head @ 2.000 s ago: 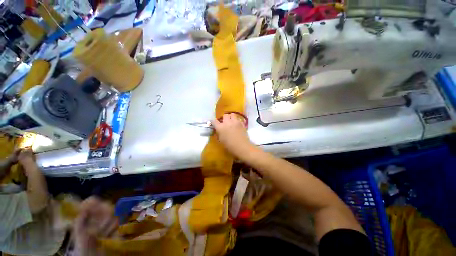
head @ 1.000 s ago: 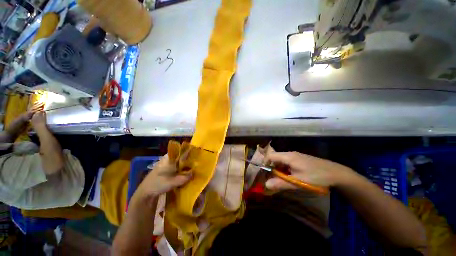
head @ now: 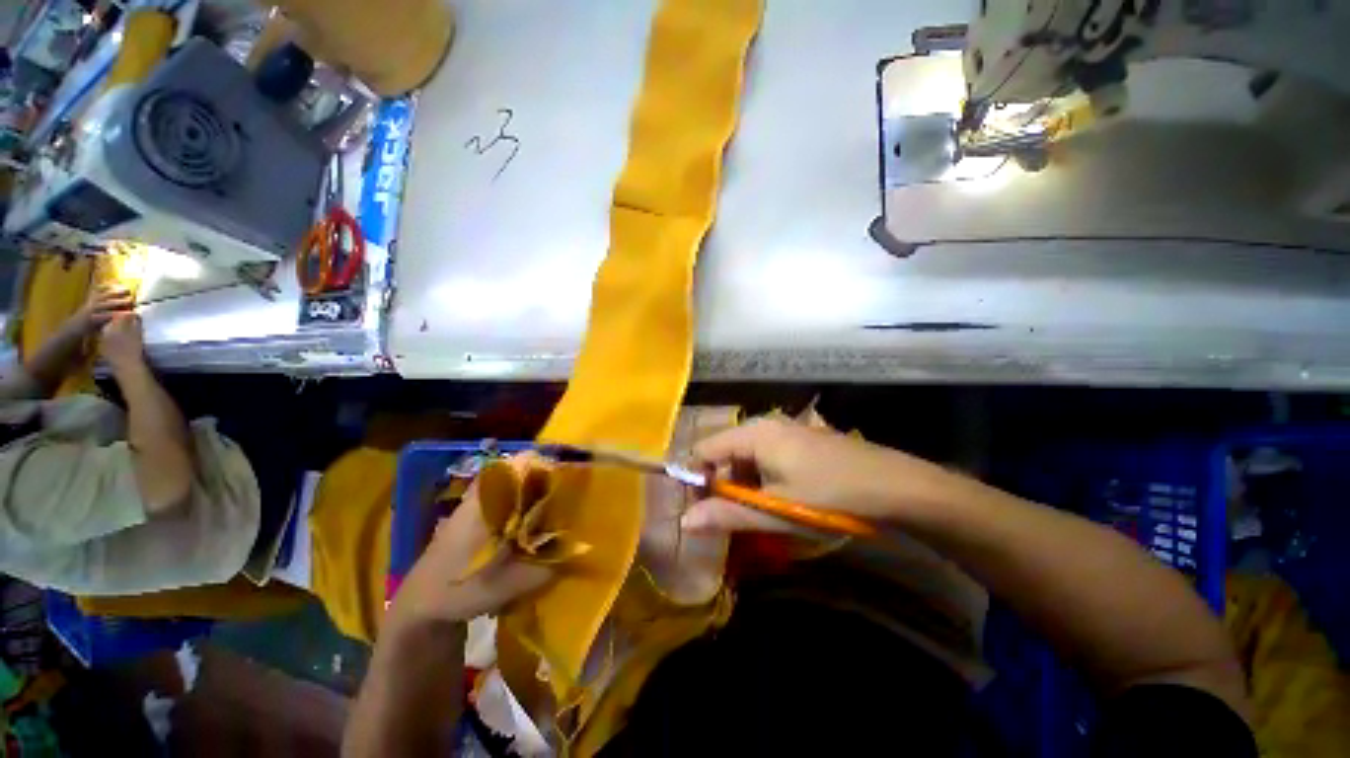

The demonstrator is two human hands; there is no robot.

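A long mustard-yellow band [head: 644, 296] runs from the top of the view down the white table and over its front edge. My left hand [head: 481, 548] grips the band with folded yellow pieces below the table edge. My right hand [head: 800, 481] holds orange-handled scissors [head: 792, 508]; their metal blades lie across the band beside my left hand. Whether the blades are open is unclear. Crumpled yellow-and-cream bands [head: 666, 592] lie in my lap, partly hidden by my hands.
A sewing machine [head: 1155, 133] stands at right, a grey one [head: 193, 148] at left, with red-orange scissors [head: 330, 252] beside it. A thread cone [head: 385, 45] lies at top left. Blue crates [head: 1170, 511] stand below the table. Another person [head: 133, 489] works at far left.
The scissors have moved left from beside the band to across it. Over the longer span, my view has tilted down and both hands have come together below the table edge.
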